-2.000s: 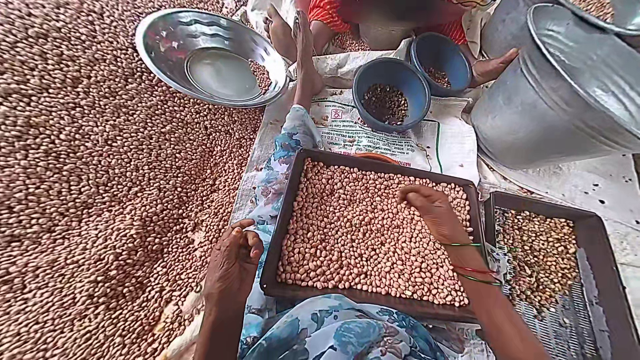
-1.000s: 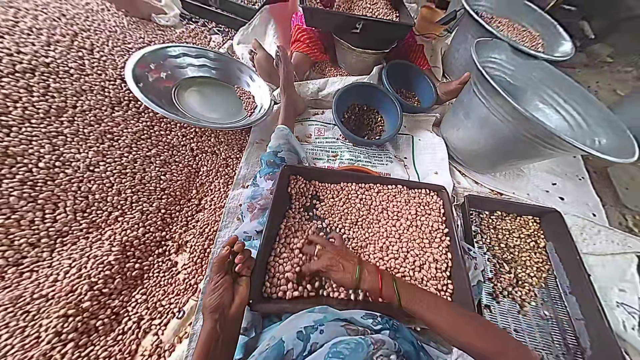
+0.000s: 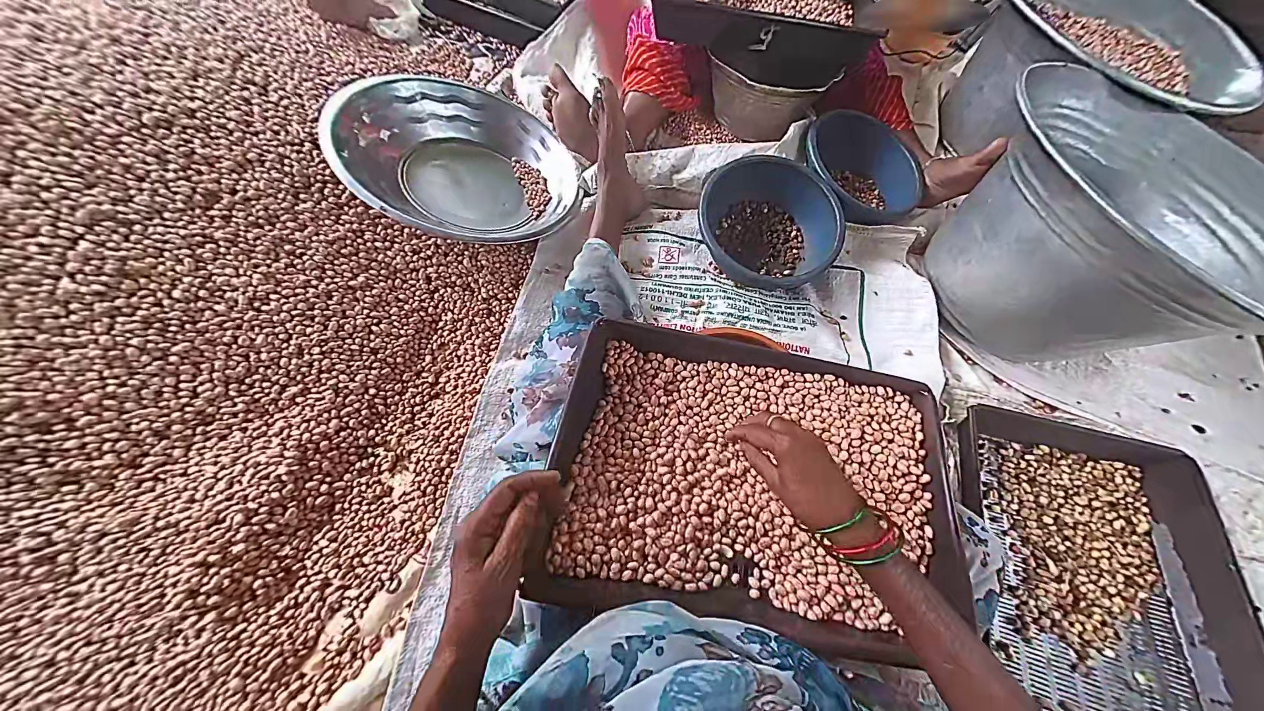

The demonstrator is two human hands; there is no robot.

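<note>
A dark rectangular tray (image 3: 933, 464) full of pinkish-brown nuts or seeds (image 3: 671, 474) rests on my lap, over my flower-patterned clothing. My left hand (image 3: 506, 523) is at the tray's left edge, fingers curled together against the rim; whether it grips the rim is unclear. My right hand (image 3: 795, 469), with a ring and with green and red bangles at the wrist, is over the middle of the nuts, fingers bent down and touching them. Whether anything is between its fingertips cannot be seen. A small dark gap in the nuts shows near the tray's front edge.
A large heap of nuts (image 3: 217, 395) spreads at left, with a metal basin (image 3: 365, 148) at its edge. Blue bowls (image 3: 713, 232) stand on the printed sack beyond the tray. Large metal tubs (image 3: 1037, 267) and a second tray (image 3: 1200, 533) are at right. Another person sits opposite.
My left hand has moved to the tray's left rim. My right hand has shifted away from the tray's near left part to its middle, and nuts now cover most of the gap there.
</note>
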